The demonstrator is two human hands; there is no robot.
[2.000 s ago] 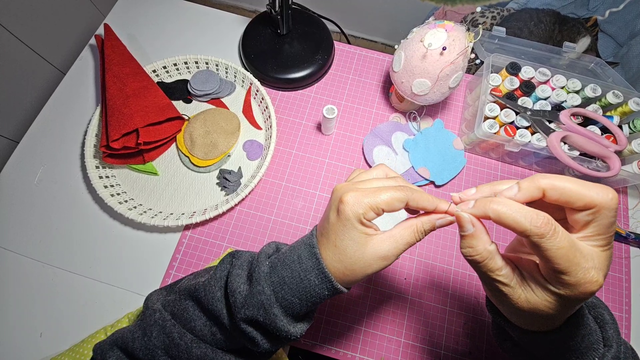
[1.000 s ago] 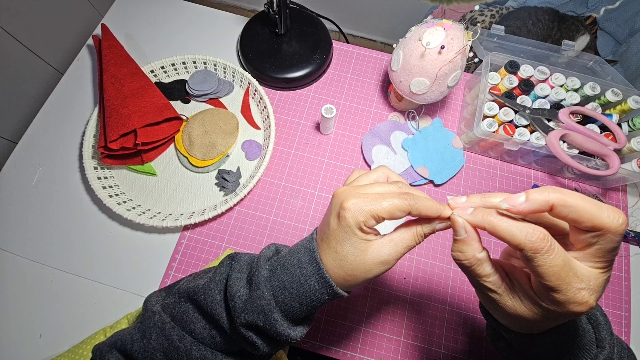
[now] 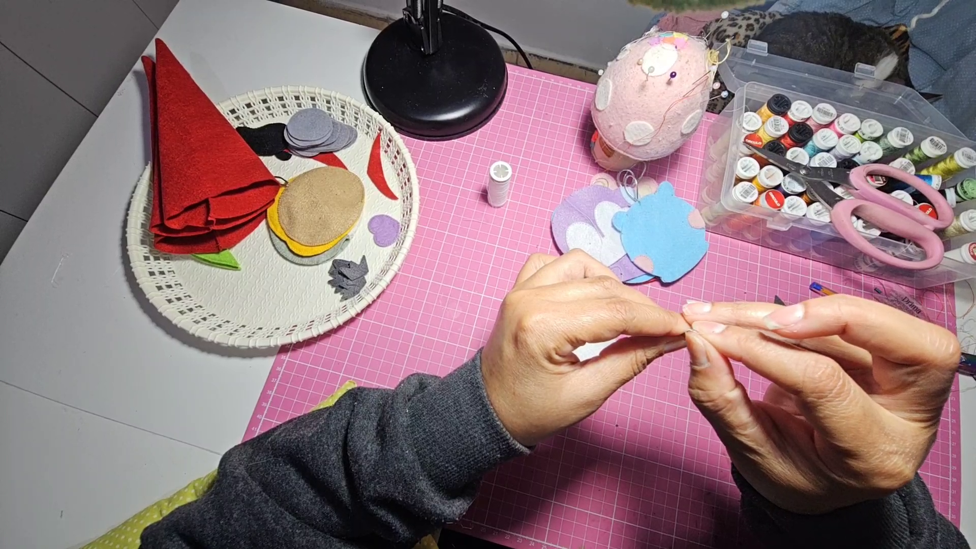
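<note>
My left hand (image 3: 579, 335) and my right hand (image 3: 823, 389) meet fingertip to fingertip above the pink cutting mat (image 3: 442, 297). Each has its thumb and index finger pinched together; whatever lies between them is too small or hidden to make out. A bit of white shows behind my left fingers. Just beyond my hands lie a blue felt animal-head piece (image 3: 665, 232) and a lilac felt piece (image 3: 583, 213), partly overlapping. A white thread spool (image 3: 499, 184) stands upright left of them. The pink mushroom-shaped pincushion (image 3: 652, 99) holds pins and thread.
A white woven tray (image 3: 267, 320) at left holds folded red felt (image 3: 202, 168) and small felt cutouts. The black lamp base (image 3: 435, 76) stands at the back. At right, pink-handled scissors (image 3: 888, 217) rest on an open clear box (image 3: 827, 236) of thread spools. Pens lie near my right hand.
My hands stay together over the mat. A small reddish bit seen at my fingertips two seconds ago no longer shows, and my right fingers have shifted slightly.
</note>
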